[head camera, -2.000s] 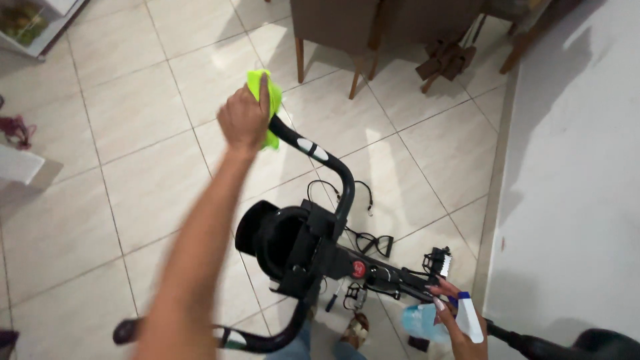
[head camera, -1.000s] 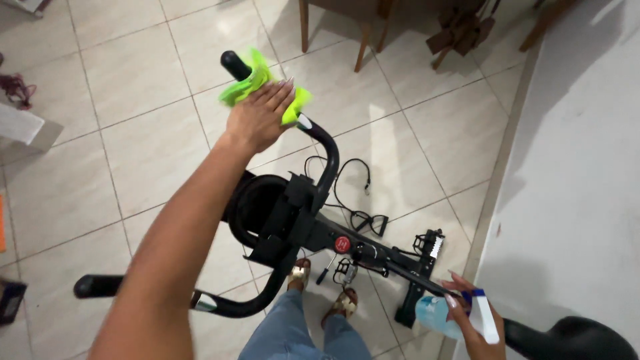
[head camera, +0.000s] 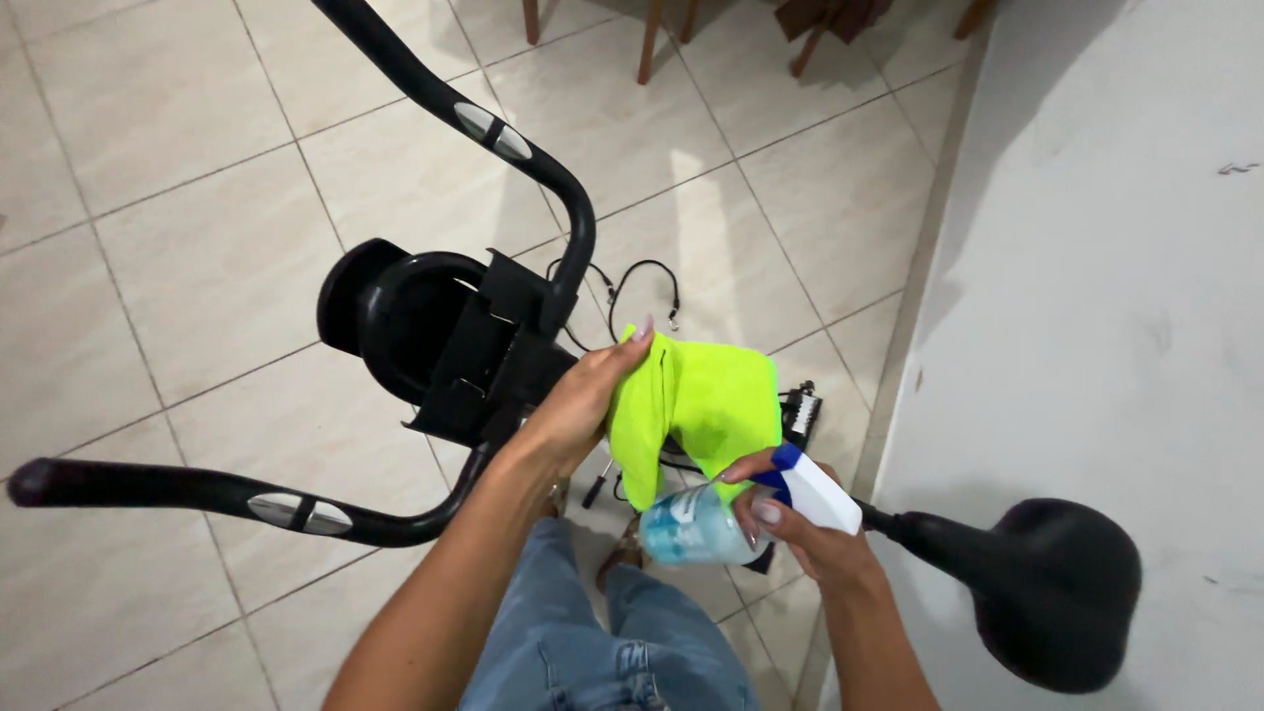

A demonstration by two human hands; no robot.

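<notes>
My left hand (head camera: 588, 395) grips a neon yellow-green cloth (head camera: 721, 395) over the middle of an exercise bike. My right hand (head camera: 800, 518), just to the right, holds a spray bottle (head camera: 691, 528) of light blue liquid with a white and blue trigger head. The bottle lies tilted, its head against the cloth's lower edge. The bike's black handlebar (head camera: 578, 222) curves out at the upper left and lower left, with metal sensor plates on each arm. Its black saddle (head camera: 1062, 592) is at the right. The cloth and my hands hide much of the frame.
Black cords with metal clips (head camera: 647, 267) lie on the tiled floor (head camera: 237, 286) beyond the bike. A white wall (head camera: 1106, 296) runs close along the right side. Wooden chair legs (head camera: 650, 44) stand at the top. My legs in jeans are below, beside the bike.
My left hand has left the upper handlebar arm and come back with the cloth to beside the spray bottle. My right hand still holds the bottle. The view is closer to the bike.
</notes>
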